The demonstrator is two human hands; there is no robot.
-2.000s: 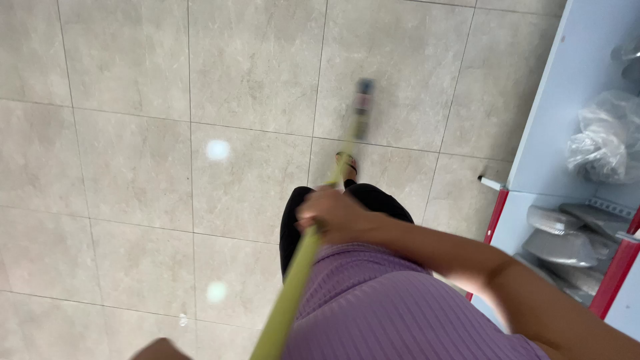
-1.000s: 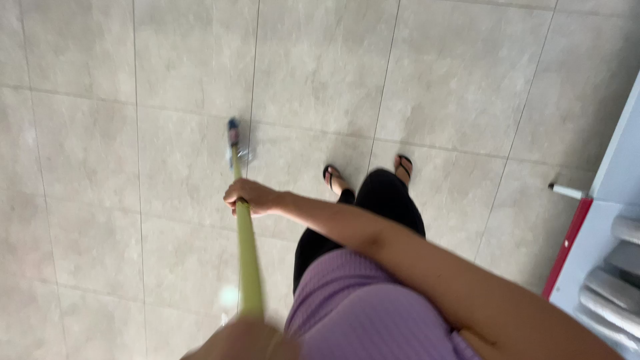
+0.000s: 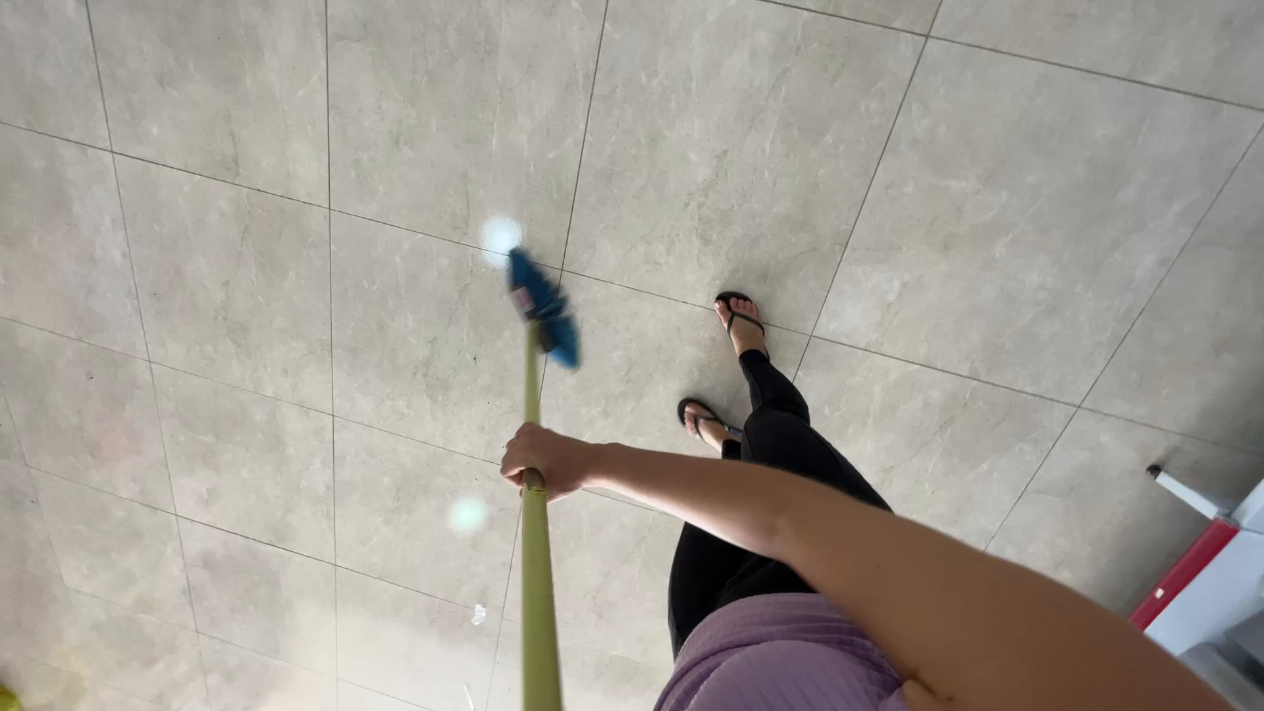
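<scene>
My right hand (image 3: 548, 462) is closed around the yellow-green pole (image 3: 538, 592) of a broom or mop; which of the two it is, I cannot tell. Its blue head (image 3: 543, 308), slightly blurred, is at the tiled floor, to the left of my feet in sandals. From my hand the pole runs down past the bottom edge of the head view. My left hand is out of view, and the pole's upper end is hidden too. A small white scrap (image 3: 479, 614) lies on the tiles, left of the pole.
Grey floor tiles (image 3: 711, 148) spread around my feet. At the lower right stands a shelf unit with a red edge strip (image 3: 1185, 573) and a white foot or bracket (image 3: 1188, 492) sticking out. Something yellow (image 3: 8, 697) shows at the bottom left corner.
The blurred hand at the bottom one second ago is out of view now. My right hand has stayed on the pole. The view has shifted, and less of the shelf shows than two seconds ago.
</scene>
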